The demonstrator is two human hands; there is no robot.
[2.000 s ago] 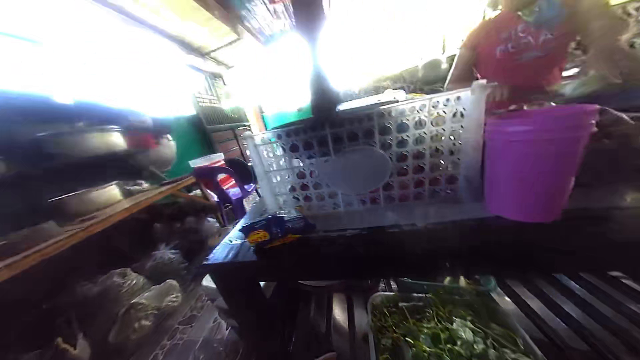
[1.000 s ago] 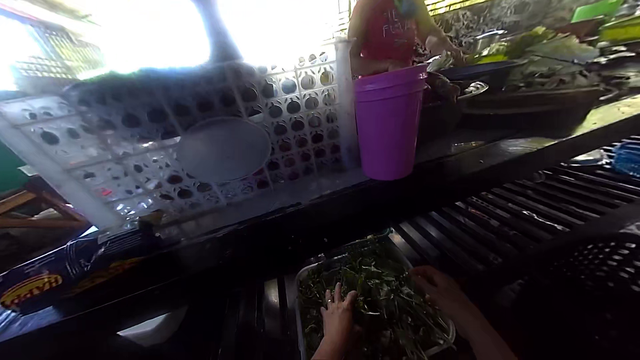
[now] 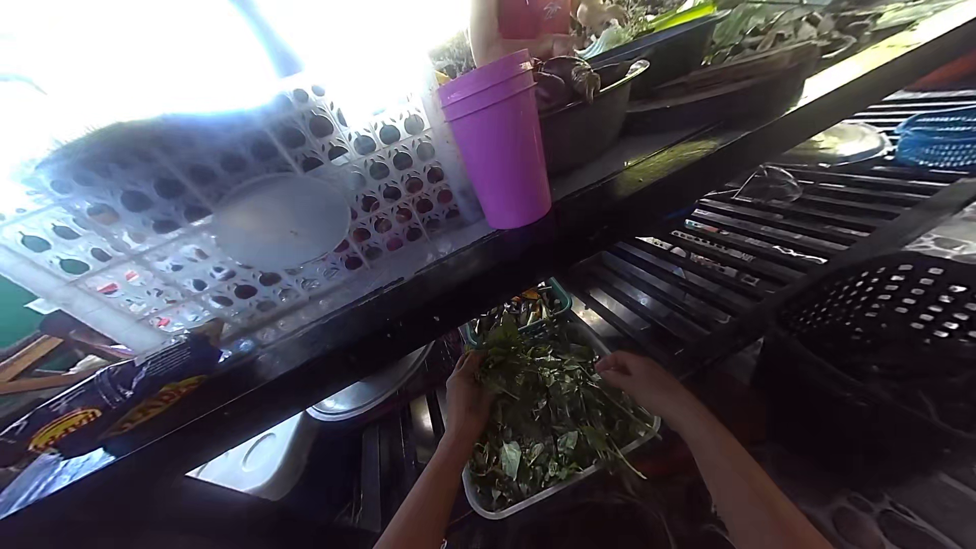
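Observation:
A rectangular tray (image 3: 496, 509) full of green leafy stems (image 3: 560, 415) stands low on dark slats, below the edge of the black table. My left hand (image 3: 467, 389) is at the tray's left side, its fingers curled around a bunch of leaves and partly hidden by them. Over the right side of the tray is my right hand (image 3: 637, 379), its fingers bent close to thin stems; whether it pinches any cannot be told. Behind the tray sits a small green basket (image 3: 563, 296) with mixed contents.
On the black table (image 3: 366, 335) stand a white perforated plastic crate (image 3: 389, 183), a purple bucket (image 3: 503, 145), a printed packet (image 3: 130, 396) and basins of vegetables (image 3: 587, 126). A black perforated basket (image 3: 877, 343) is at right. Across the table, a person in red (image 3: 534, 19) stands.
Both hands, unseen in the oldest frame, were over the leaves a second ago. My left hand has gone from spread fingers on top to curled fingers around leaves at the tray's left side.

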